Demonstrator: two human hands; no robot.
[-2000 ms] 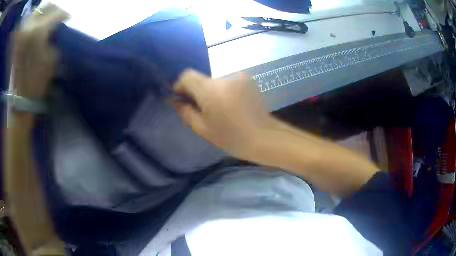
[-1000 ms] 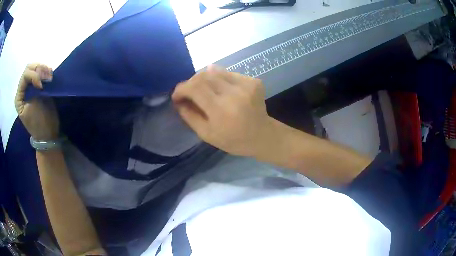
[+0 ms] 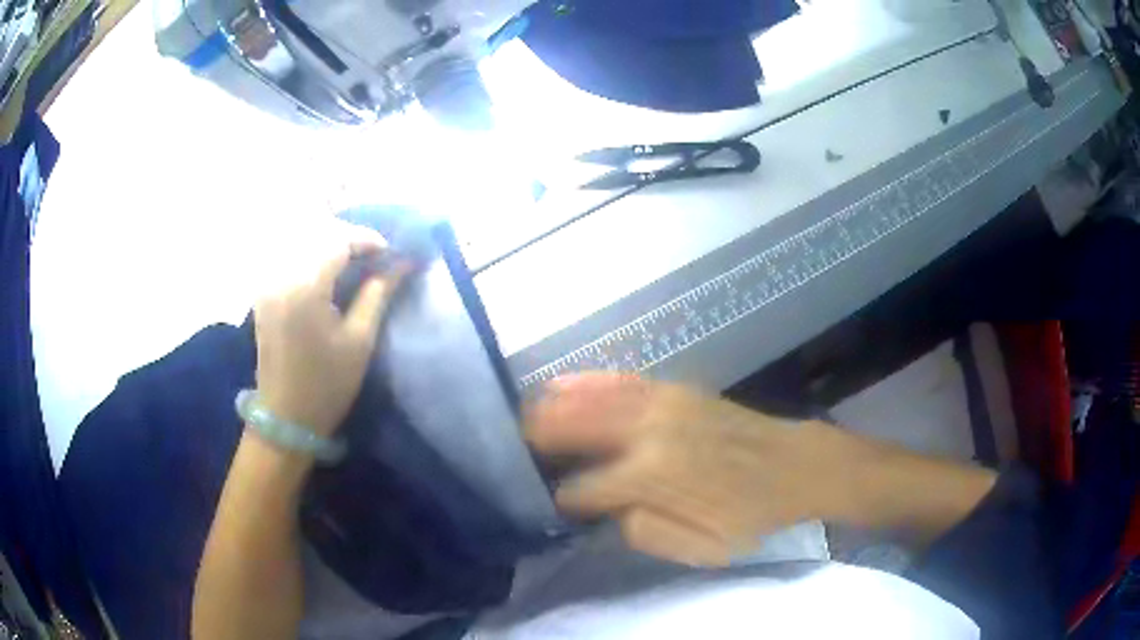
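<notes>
Navy cloth [image 3: 150, 438] with a pale grey side [image 3: 453, 388] and a dark edge band lies over the front of the white table and hangs toward the lap. My left hand [image 3: 328, 328], with a pale bracelet at the wrist, pinches the cloth's upper end near the lamp glare below the sewing machine head [image 3: 294, 56]. My right hand [image 3: 675, 463] is blurred at the lower right end of the grey part, by its dark edge; its fingertips are unclear. The needle area is washed out by glare.
Black thread snips [image 3: 675, 163] lie on the white table [image 3: 563, 281]. A navy cut piece [image 3: 663, 56] lies behind them. The ruler-marked grey edge [image 3: 775, 294] runs diagonally. Small dark scraps lie near it. A red basket rim [image 3: 1044, 388] stands below right.
The cloth has been turned, showing a grey strip with a dark edge. My left hand has moved right, toward the machine; my right hand has moved lower. The machine head has come into view.
</notes>
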